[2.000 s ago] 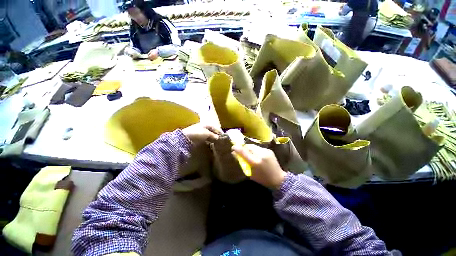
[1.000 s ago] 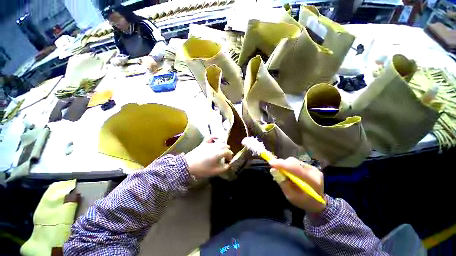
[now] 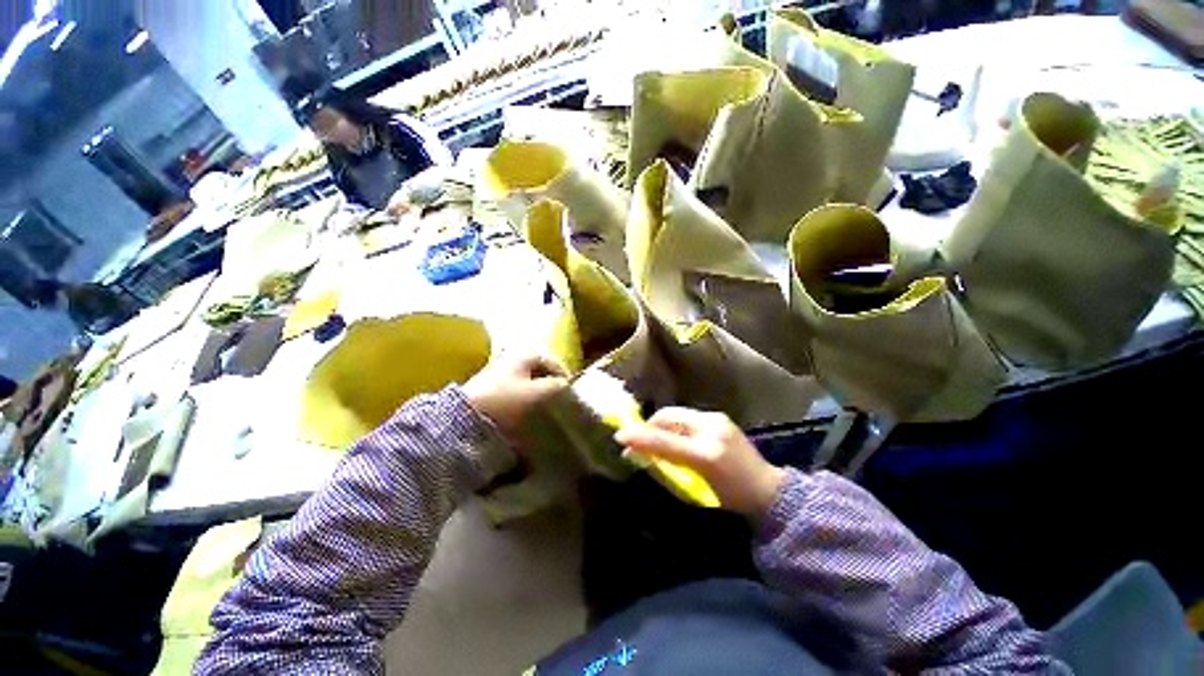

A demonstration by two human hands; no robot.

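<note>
My right hand (image 3: 697, 456) holds the glue brush by its yellow handle (image 3: 680, 481). The brush's whitish head (image 3: 606, 396) is at the rim of a tan bag body with a yellow inside (image 3: 601, 310), right beside my left hand. My left hand (image 3: 518, 394) pinches the near edge of this body; its fingertips are partly hidden. Another open bag body (image 3: 396, 375) lies to the left, its yellow inside showing. A folded-looking bag body (image 3: 713, 264) stands just to the right.
More bag bodies (image 3: 885, 324) stand crowded on the white table (image 3: 264, 442) at right and behind. A blue tray (image 3: 453, 256), dark brown pieces (image 3: 251, 346), a black bundle (image 3: 936, 188) and straps (image 3: 1162, 172) lie around. A person (image 3: 374, 152) sits across the table.
The brush head has moved left and down from beside the body's opening to the edge near my left hand. My left hand still pinches the edge. The view has tilted.
</note>
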